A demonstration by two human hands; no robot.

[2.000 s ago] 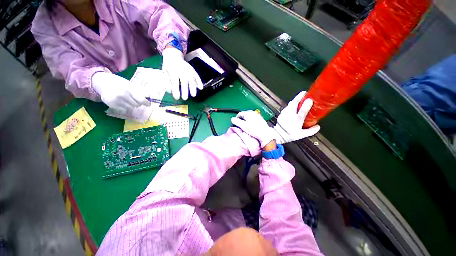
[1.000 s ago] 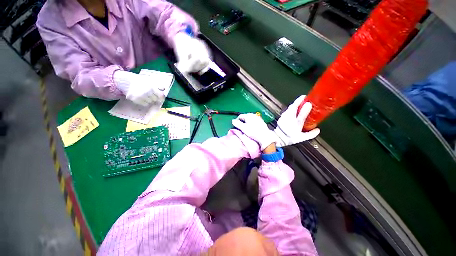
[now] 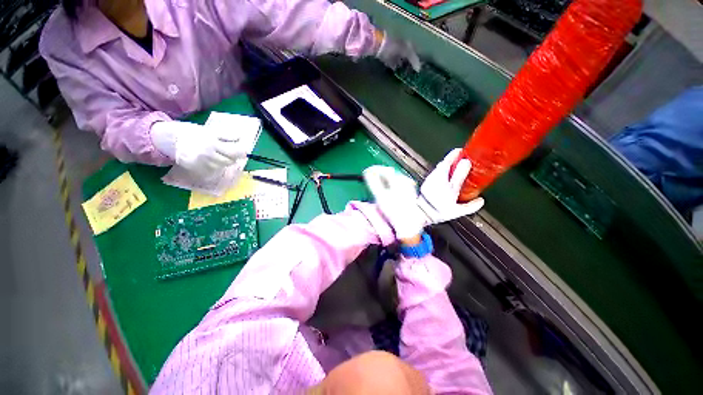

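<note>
My left hand, in a white glove, rests against the lower end of a red film-wrapped post, with fingers at its side and thumb below. My right hand, gloved and blurred, lies across my left wrist; its fingers are unclear. A blue band circles my right wrist. A green circuit board lies on the green mat, left of my forearms. Cutters with open jaws lie beyond my right hand, beside a dark pen and a sticker sheet over yellow paper.
A coworker in pink stands across the table, one hand on white paper, the other by a board on the conveyor. A black tray holds white paper and a dark item. Another board lies beyond the post.
The coworker's hand has left the tray and reached over the conveyor to a board. My right hand has shifted slightly and blurred. My left hand is still at the post.
</note>
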